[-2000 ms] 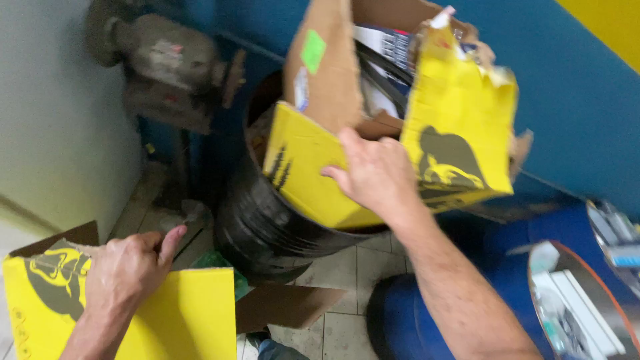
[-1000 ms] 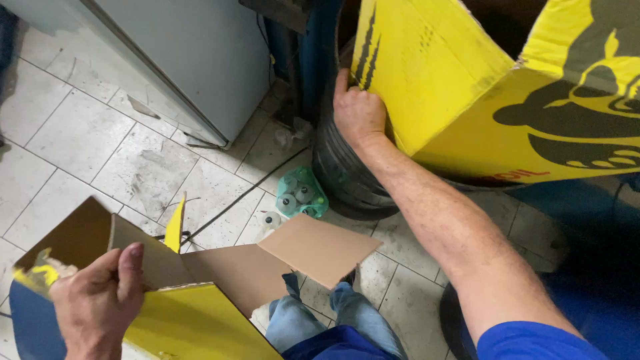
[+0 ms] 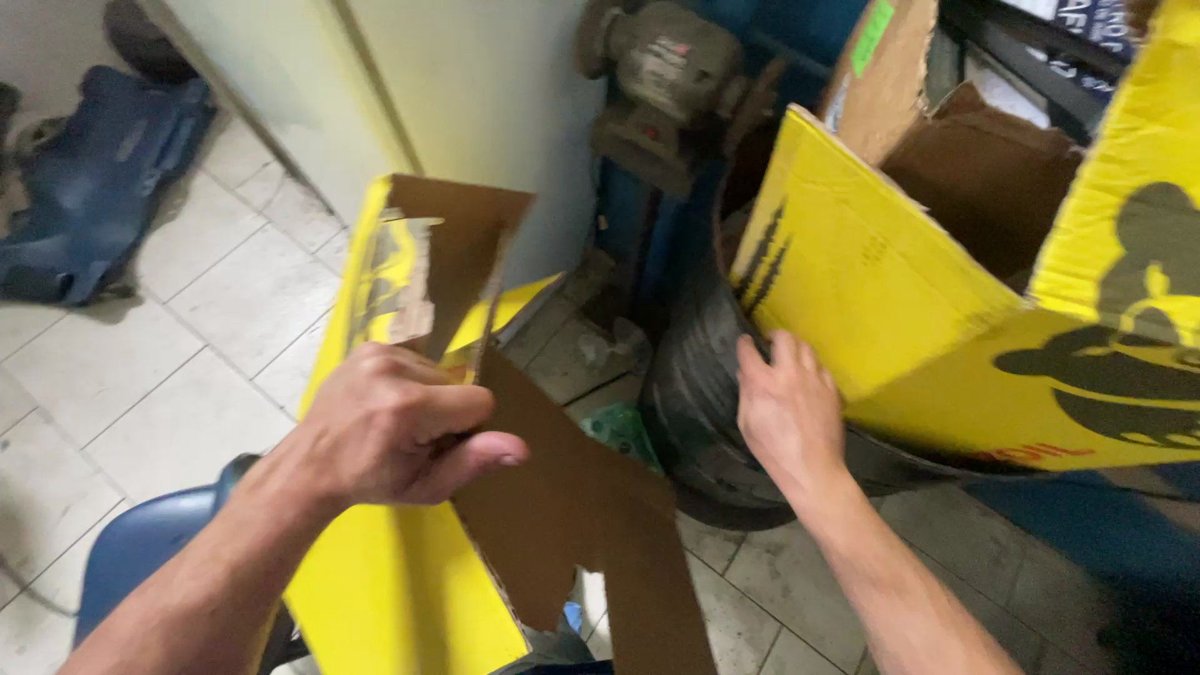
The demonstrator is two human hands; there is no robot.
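Note:
My left hand (image 3: 403, 431) is closed on the edge of a torn yellow cardboard box (image 3: 412, 581), whose brown inner flaps hang open to the right. My right hand (image 3: 792, 403) has its fingers at the rim of a black drum (image 3: 694, 394), against the lower edge of a second yellow cardboard box (image 3: 872, 262). That second box rests tilted on the drum, with a dark printed figure on its side and brown cardboard and other pieces inside. Whether the right fingers grip the rim or the box, I cannot tell.
A bench grinder (image 3: 670, 66) on a stand is behind the drum, beside a pale cabinet (image 3: 487, 84). A green object (image 3: 619, 431) lies on the tiled floor near the drum's base. A blue chair (image 3: 141, 553) is at lower left, and a dark blue item (image 3: 103, 178) lies at upper left.
The view has shifted strongly. My left hand still holds the torn box, now nearer the drum than one second ago. Two seconds ago my right hand was higher, on the other box's upper edge.

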